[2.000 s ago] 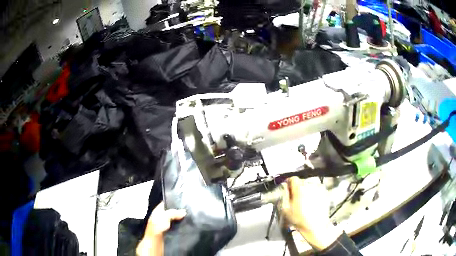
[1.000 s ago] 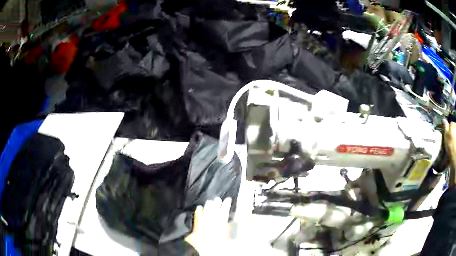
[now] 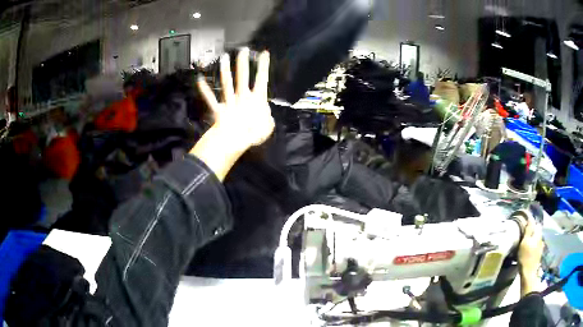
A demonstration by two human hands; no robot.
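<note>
My left hand (image 3: 240, 112) is raised high over the heap, open, with its fingers spread. A blurred black bag piece (image 3: 313, 48) is in the air just right of its fingers, cut off by the top edge; my fingers are not closed on it. The white sewing machine (image 3: 383, 255) with the red "YONG FENG" plate stands at the lower right. My right hand (image 3: 529, 249) is on the handwheel (image 3: 523, 220) at the machine's right end. A black binding tape (image 3: 505, 311) runs along the machine arm past a green patch (image 3: 471, 315).
A large heap of black bag pieces (image 3: 319, 163) lies behind the machine. Dark stacked pieces (image 3: 45, 287) and a blue bin (image 3: 22, 246) are at the lower left. The white table (image 3: 236, 300) shows in front. Thread cones (image 3: 493, 171) and a metal stand are at the back right.
My left hand has risen from the black piece on the table to above the heap. The black piece has left the table and is in the air. My right hand remains at the handwheel; the view has tilted up.
</note>
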